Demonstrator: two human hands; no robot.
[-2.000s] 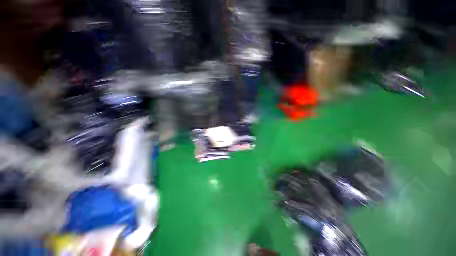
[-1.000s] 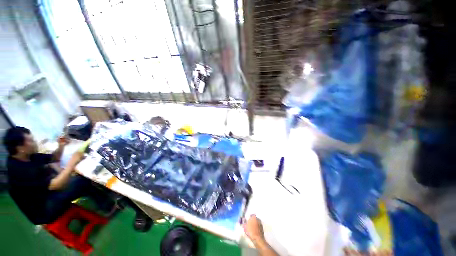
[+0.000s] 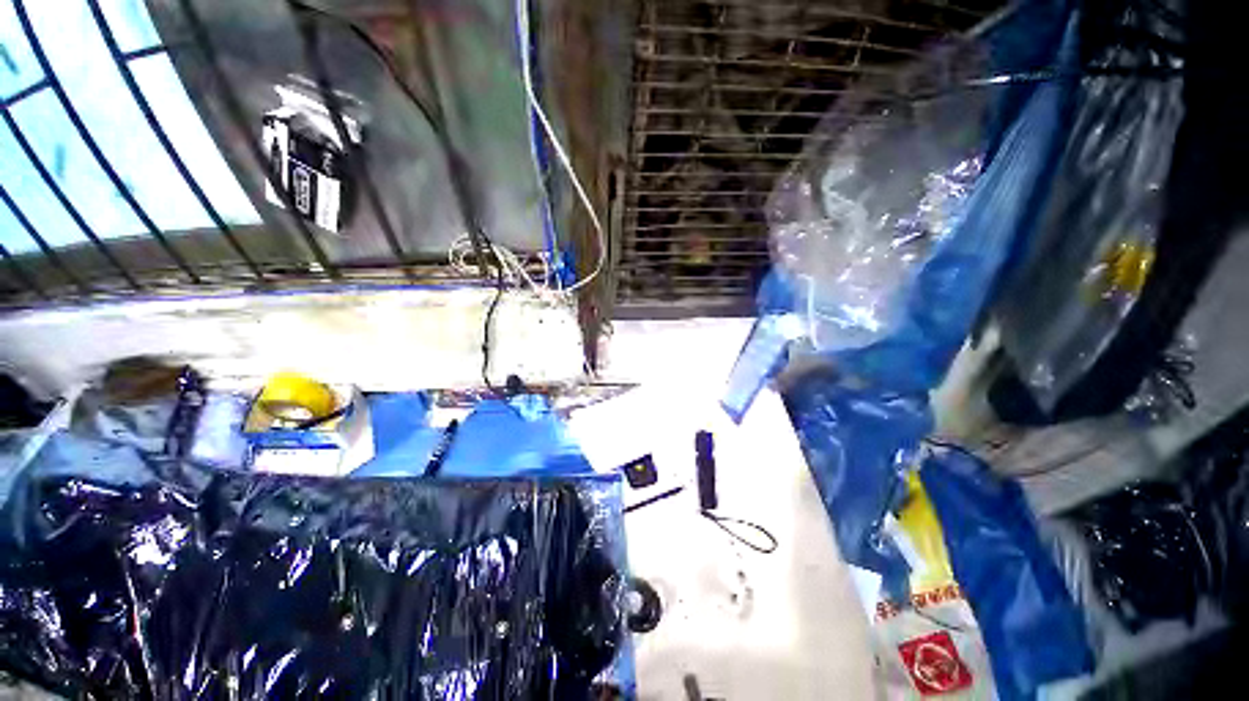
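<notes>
Neither of my hands is in view. A dark bundle in glossy clear film lies across the left and middle of the white table, with blue plastic behind it and along its right edge. To its right lie a black stick-like device with a cord loop, a small black square object and a thin dark pen-like stick. A small dark round thing touches the bundle's right edge. Another small dark object is cut off at the bottom edge.
A yellow tape roll sits near the wall. Blue bags and a printed sack with a red square logo are right of the table. Clear plastic hangs at upper right. A barred window is upper left.
The view has swung from the green floor to the table, then closer to its right end. The hand seen at the table's front edge and the seated person have left the picture.
</notes>
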